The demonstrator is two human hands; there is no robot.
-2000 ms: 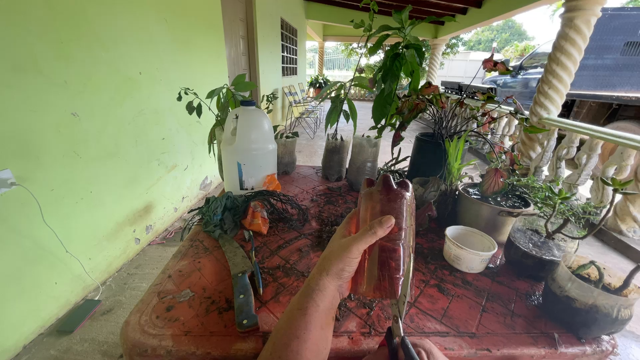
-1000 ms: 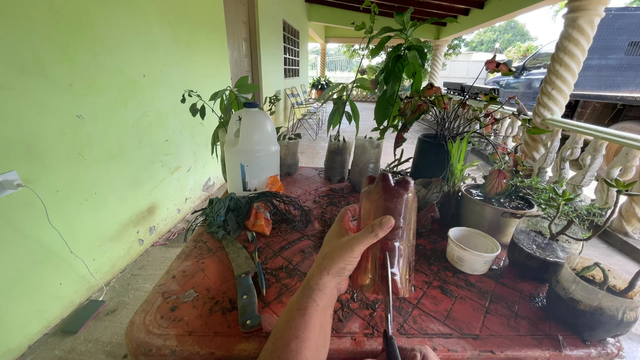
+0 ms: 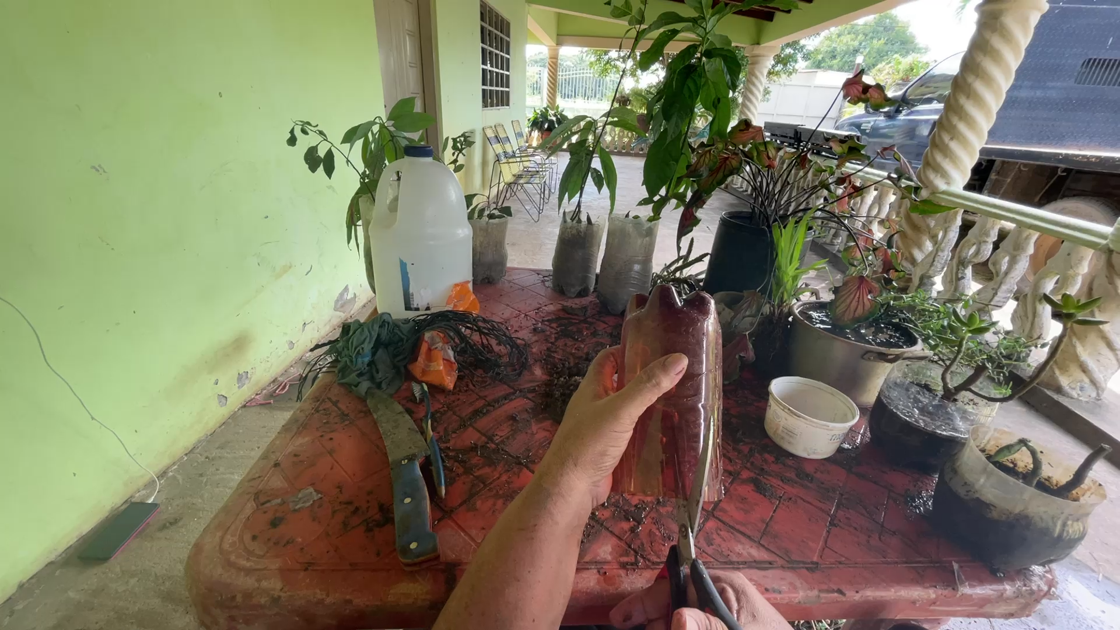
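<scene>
My left hand (image 3: 612,411) grips a cut, clear plastic bottle (image 3: 672,385) by its left side, its lobed base pointing up and its open end down. At the bottom of the view, my right hand (image 3: 709,604) holds a pair of scissors (image 3: 691,525) by the dark handles. The blades point up and lie against the lower right part of the bottle; whether one is inside the wall I cannot tell. Dark soil is scattered over the red table (image 3: 306,516) below.
A knife (image 3: 402,472), dark cloth (image 3: 376,350) and orange packet (image 3: 434,360) lie left. Behind them stands a large plastic jug (image 3: 422,236). Planted cut bottles (image 3: 576,254) line the back. A white tub (image 3: 811,418), a metal pot (image 3: 849,354) and a planter (image 3: 1019,499) stand right.
The scissors have shifted along the bottle's lower part, and their blades look wider apart now than one second ago. My left hand has kept its grip on the bottle.
</scene>
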